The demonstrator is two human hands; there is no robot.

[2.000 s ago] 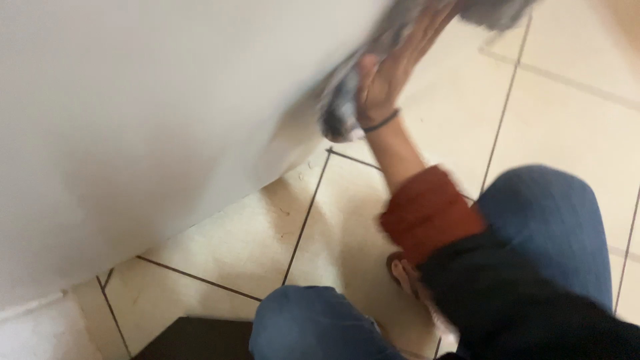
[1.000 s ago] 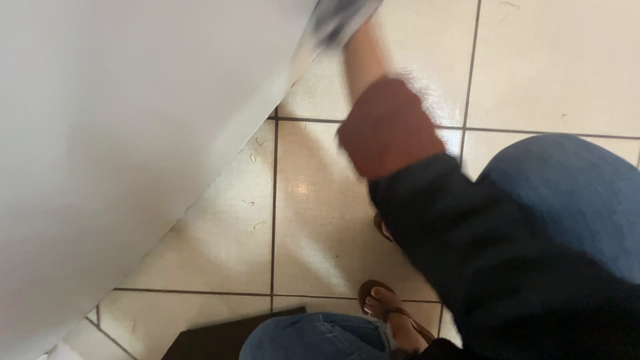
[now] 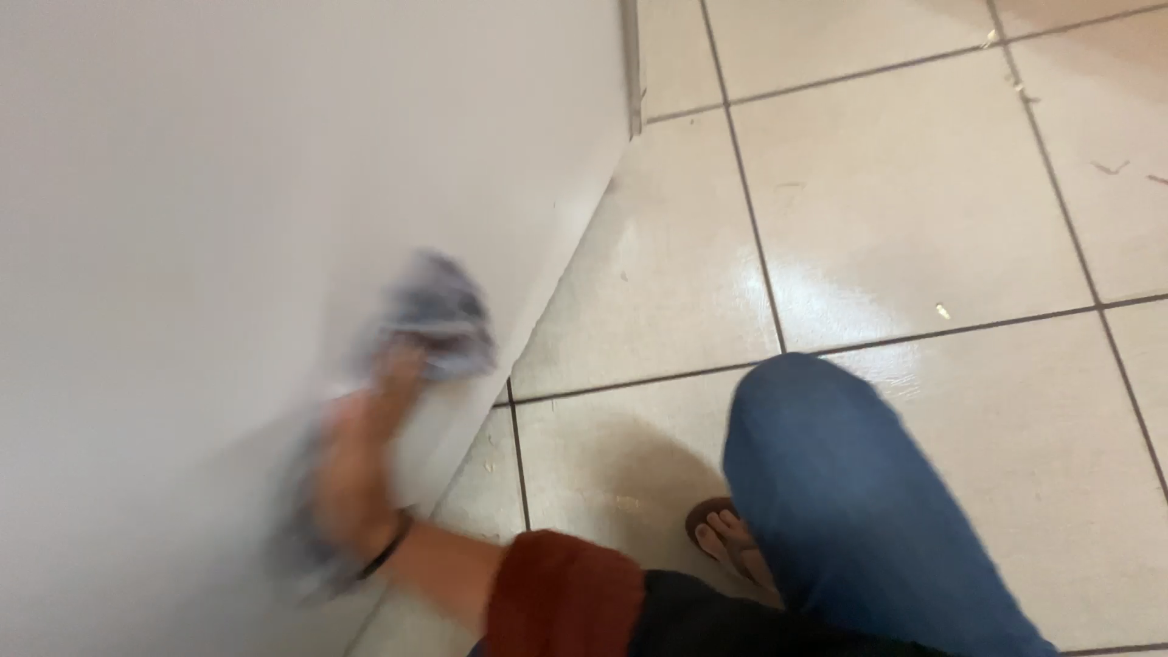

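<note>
My right hand, blurred by motion, presses a crumpled grey and white cloth against a smooth whitish vertical panel. Part of the cloth shows above the fingers and more of it lies below and left of the palm. A dark band circles the wrist, and the forearm reaches in from the lower right in a black sleeve with a rust-red cuff. Blur hides how the fingers sit on the cloth. My left hand is not in view.
The panel's lower edge runs diagonally along the beige tiled floor, where small bits of debris lie. A strip marks the panel's far edge. My jeans-covered knee and a foot in a brown flip-flop are at the lower right.
My right hand and the cloth have come from the upper edge of the view to low on the panel at the left. The view has shifted, and the dark mat seen earlier is out of frame.
</note>
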